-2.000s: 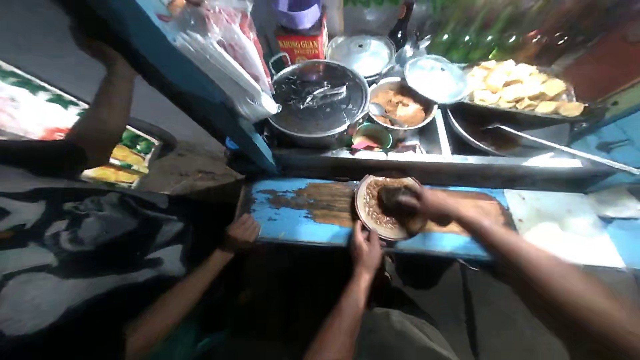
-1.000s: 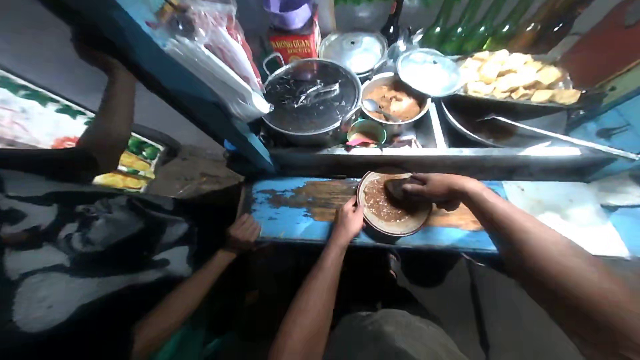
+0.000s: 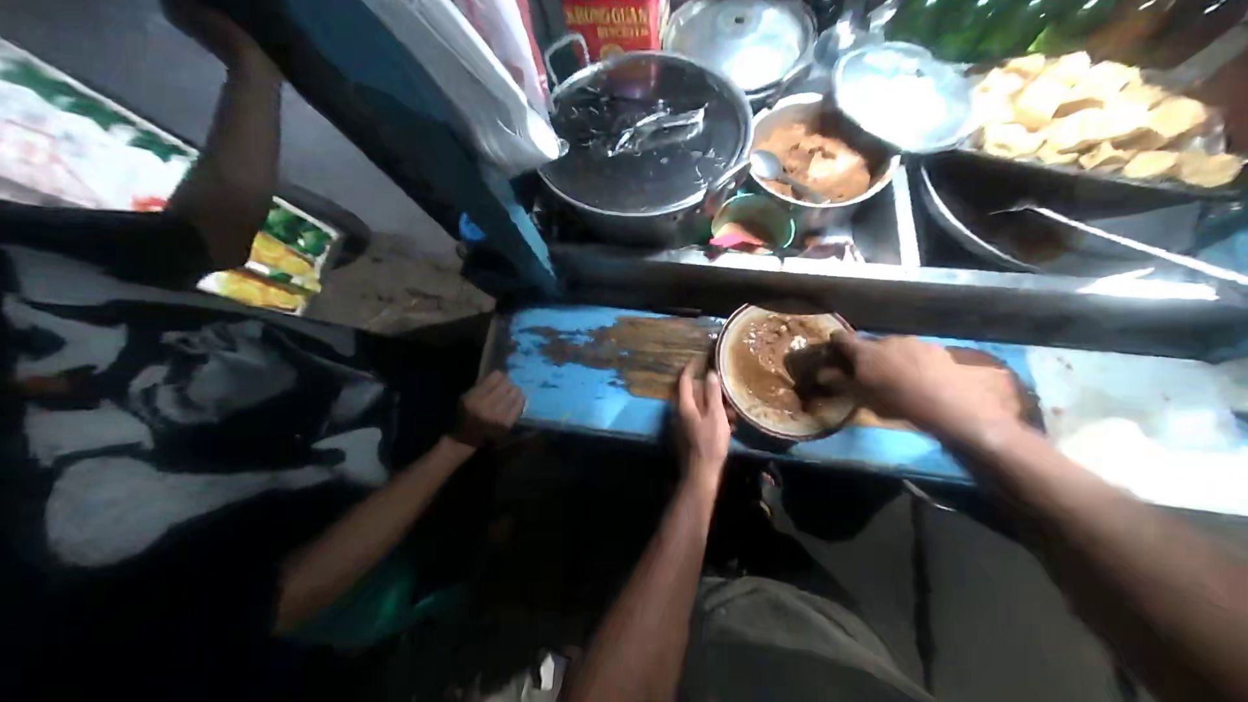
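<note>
A round, rimmed bowl (image 3: 770,395) with brown sauce in it rests on a worn blue wooden ledge (image 3: 585,409). My left hand (image 3: 704,414) grips the bowl's left rim. My right hand (image 3: 902,380) is closed on a dark pestle-like tool (image 3: 824,366), whose end is pressed into the sauce; motion blur hides its exact shape. Behind the ledge, a pot of orange-brown paste (image 3: 814,161) holds a metal spoon (image 3: 767,166).
A lidded metal pot (image 3: 643,127), a small green cup (image 3: 754,219), a wok (image 3: 1033,234) with a long-handled utensil and a tray of fried pieces (image 3: 1102,117) stand behind. Translucent sheets (image 3: 1141,409) lie right. At left, another person's hand (image 3: 490,408) rests at the ledge's end.
The bowl's contents look wetter and smoother than before, when they were grainy with pale bits. My right hand and the dark tool have shifted about within the bowl.
</note>
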